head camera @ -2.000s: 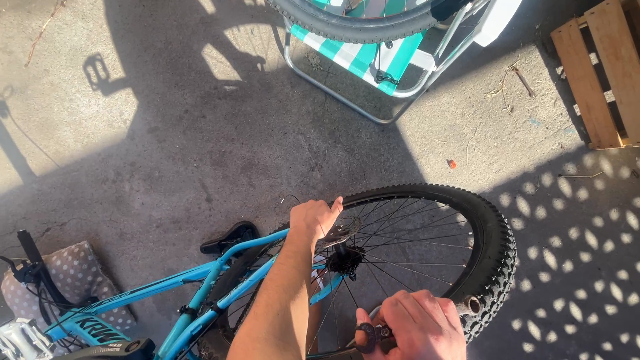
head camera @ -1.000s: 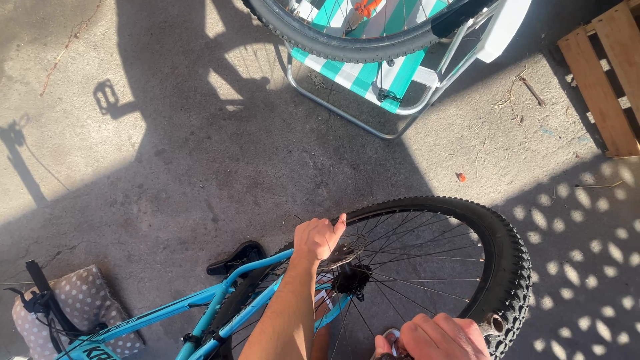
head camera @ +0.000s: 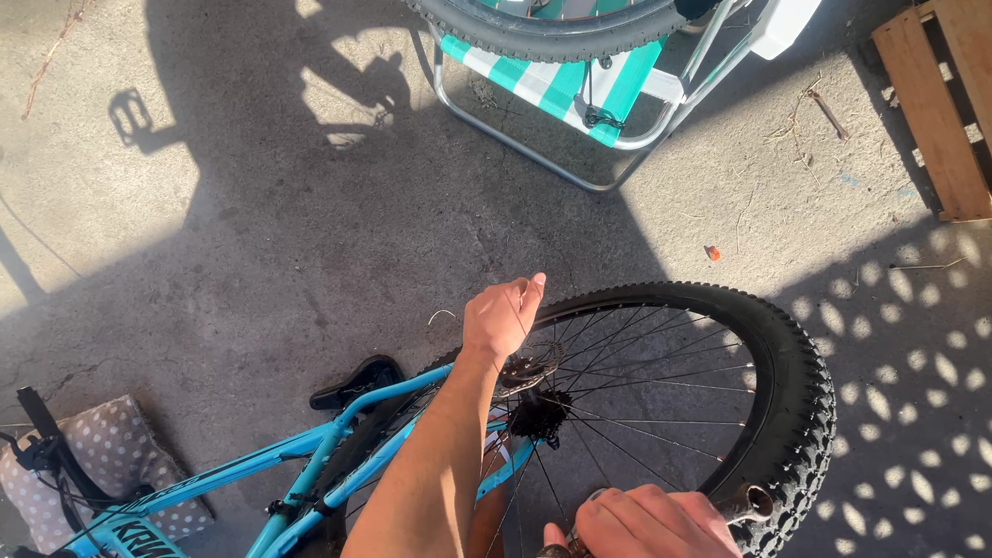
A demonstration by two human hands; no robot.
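My left hand (head camera: 502,316) is closed over the far side of the bicycle's rear wheel (head camera: 783,372), at the tyre and rim above the brake disc (head camera: 535,364). Near the bottom edge, my right hand (head camera: 651,523) is closed around a metal tool (head camera: 748,505), whose hollow, socket-like end sticks out to the right over the tyre. The rest of that tool is hidden. Between my hands lies the black rear cassette (head camera: 540,415). The light-blue bicycle frame (head camera: 310,446) stretches from the wheel to the lower left.
A green-and-white striped folding chair (head camera: 558,85) stands ahead, with another bicycle wheel (head camera: 542,35) on it. A wooden pallet (head camera: 930,124) is at the upper right. The handlebar (head camera: 58,442) meets a dotted cushion (head camera: 132,457) at lower left. A saddle (head camera: 360,381) lies near the frame.
My right hand stays closed on the tool near the tyre, and my left hand remains at the wheel. The view has shifted slightly.
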